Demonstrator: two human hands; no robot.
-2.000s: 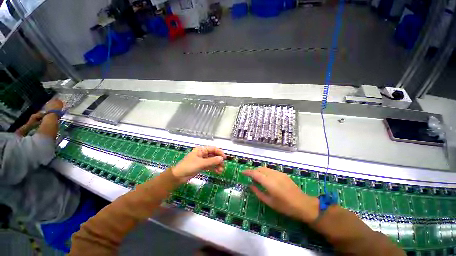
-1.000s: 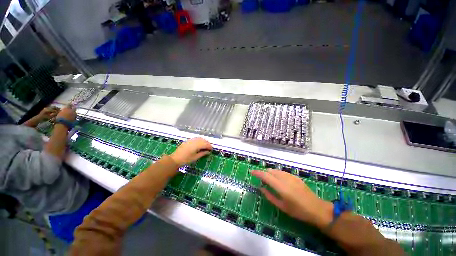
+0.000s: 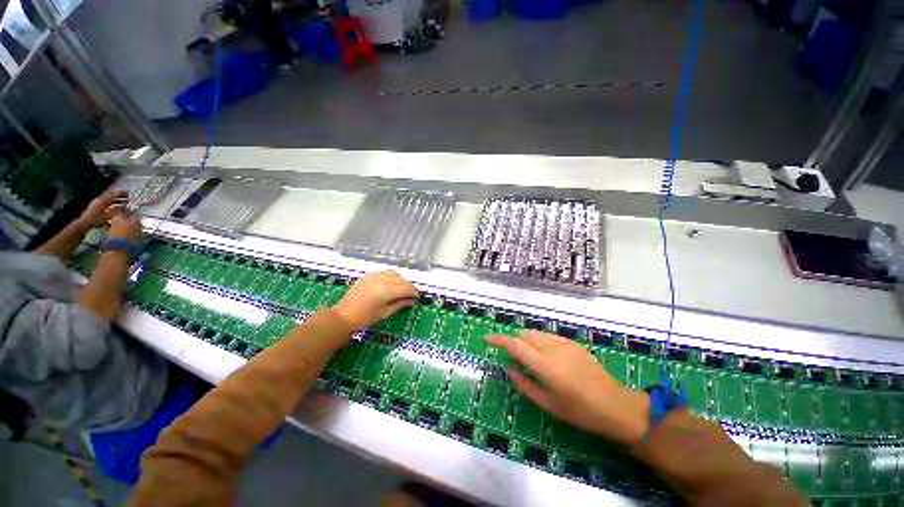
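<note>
Green PCB panels [image 3: 421,371] lie edge to edge in a long curved-looking row in front of me. My left hand [image 3: 375,299] is on the far edge of the panels, left of centre, fingers bent down; its fingertips are partly hidden, and I cannot tell if they hold a part. My right hand [image 3: 567,379] hovers low over the panels right of centre, fingers stretched to the left and slightly apart, with nothing visible in it. A blue strap [image 3: 666,404] is on my right wrist, with a thin blue cord rising from it.
Behind the boards, a shelf bears a full component tray [image 3: 540,243], an empty clear tray [image 3: 399,227], another clear tray [image 3: 234,205] and a dark phone-like rectangle [image 3: 841,257]. A person in grey [image 3: 74,332] works at the left. The blue cord [image 3: 666,257] hangs at right.
My left hand has moved left and down from near my right hand to the far board edge, where it has stayed since a second ago. My right hand is almost unchanged; the view shifted slightly.
</note>
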